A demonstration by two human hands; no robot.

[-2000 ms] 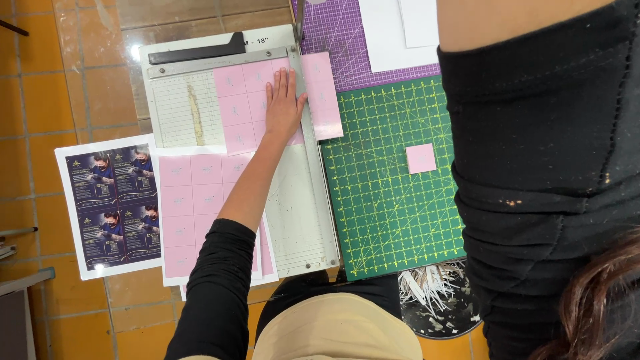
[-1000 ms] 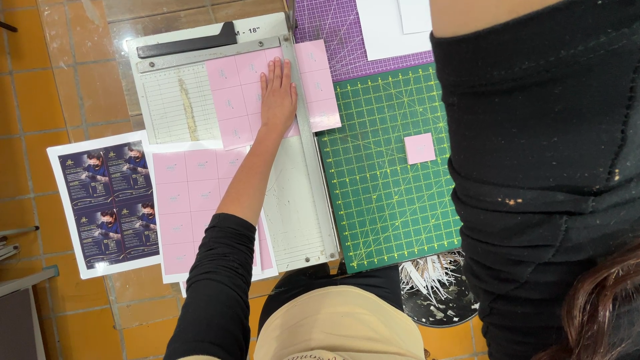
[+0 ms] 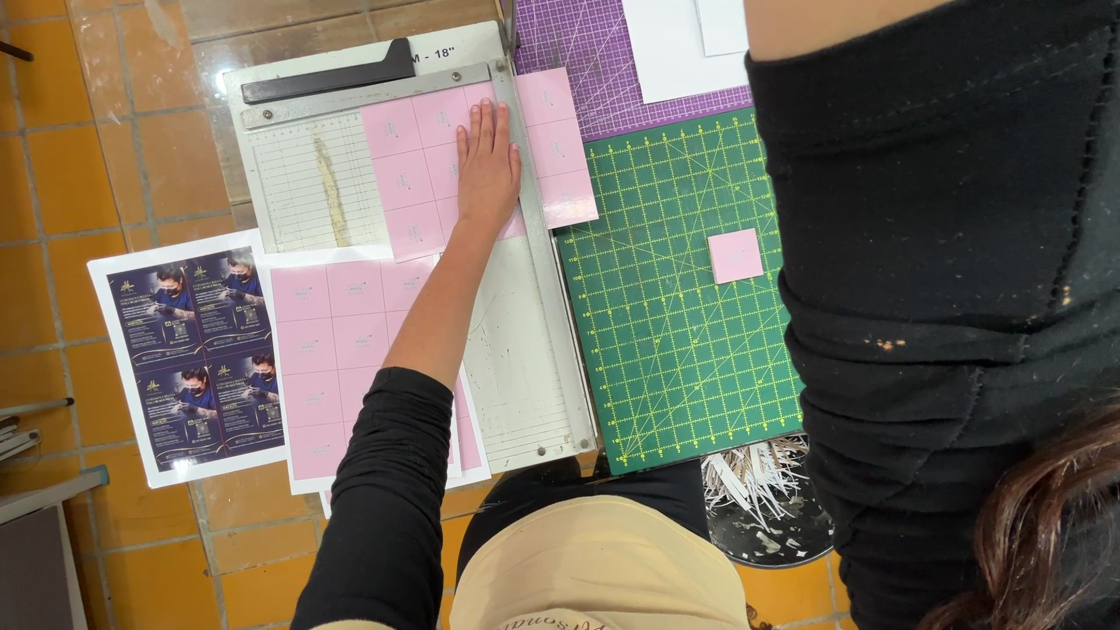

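Note:
My left hand point(image 3: 488, 175) lies flat, palm down, on a pink printed card sheet point(image 3: 407, 179) set on the bed of a guillotine paper trimmer point(image 3: 525, 350). Its fingertips are close to the trimmer's metal clamp bar point(image 3: 544, 227). The sheet passes under this bar, and a strip of it sticks out on the right side. My right arm, in a black sleeve, crosses the right of the view; my right hand is out of frame. A small pink card stack point(image 3: 736, 255) rests on the green cutting mat point(image 3: 682, 350).
More pink sheets point(image 3: 328, 376) overlap the trimmer's lower left. Beside them lies a sheet of dark printed flyers point(image 3: 197, 359). A purple cutting mat point(image 3: 595, 52) with white paper point(image 3: 682, 52) is at the top. Paper shreds point(image 3: 757, 481) lie on a round black surface below the green mat.

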